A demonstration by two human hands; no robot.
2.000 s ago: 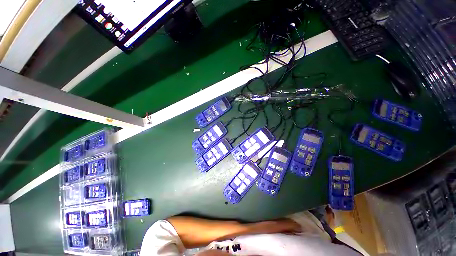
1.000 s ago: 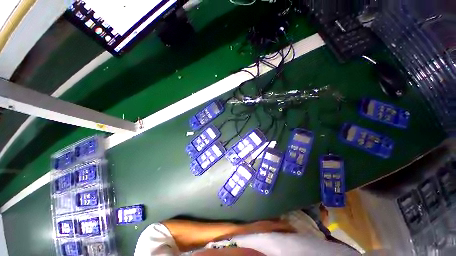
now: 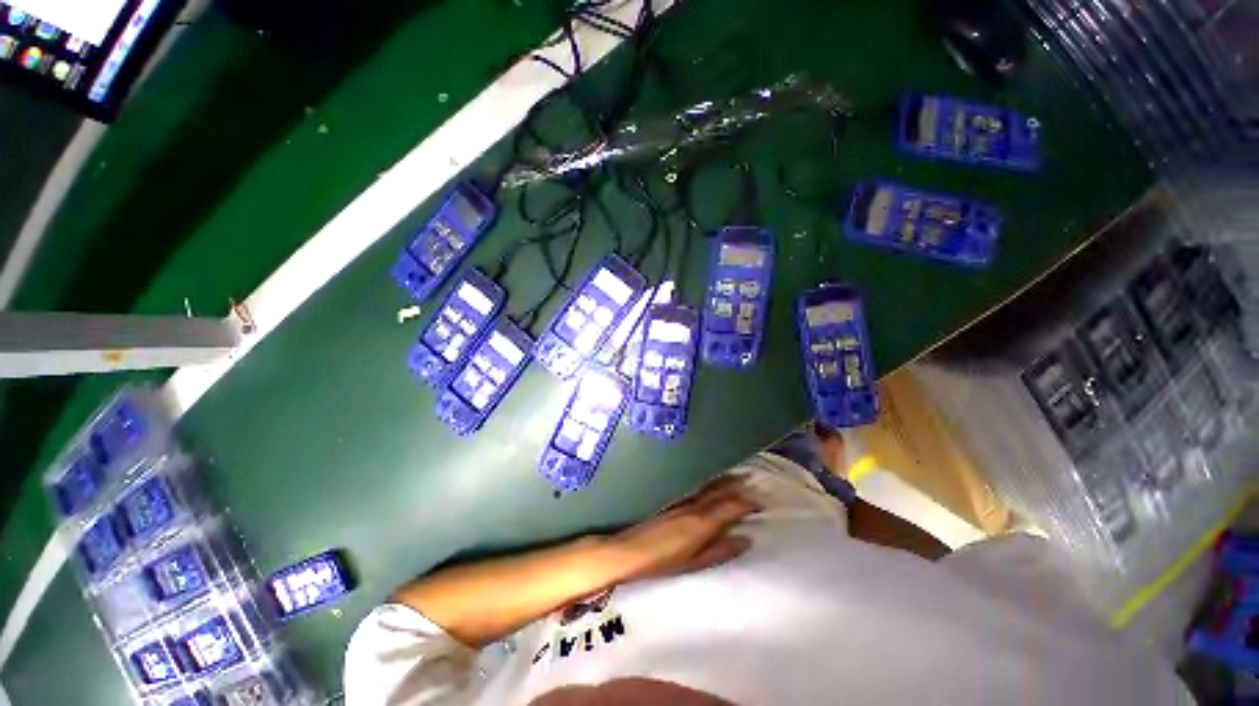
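Several blue handheld devices (image 3: 737,297) lie face up on the green bench, many with thin black cables (image 3: 566,228) running to their top ends. My left hand (image 3: 697,527) rests flat against my white shirt at the bench's front edge, fingers extended, and nothing shows in it. My left forearm crosses in front of my body. My right hand cannot be made out; only a dark patch of what may be my right arm shows beside the shirt. One blue device (image 3: 308,583) lies apart, beside a clear blister tray (image 3: 207,521) of blue devices at the left.
A monitor (image 3: 62,55) is at the top left, by a white upright (image 3: 124,331). A silvery wrap (image 3: 690,131) lies across the cables. A black mouse (image 3: 983,39) and ribbed clear trays (image 3: 1105,83) are top right. Below the front edge are a cardboard box (image 3: 932,448) and clear trays (image 3: 1105,400).
The view has turned and shifted, so the bench things sit higher and further left. My left hand now shows on the shirt. The devices keep their layout.
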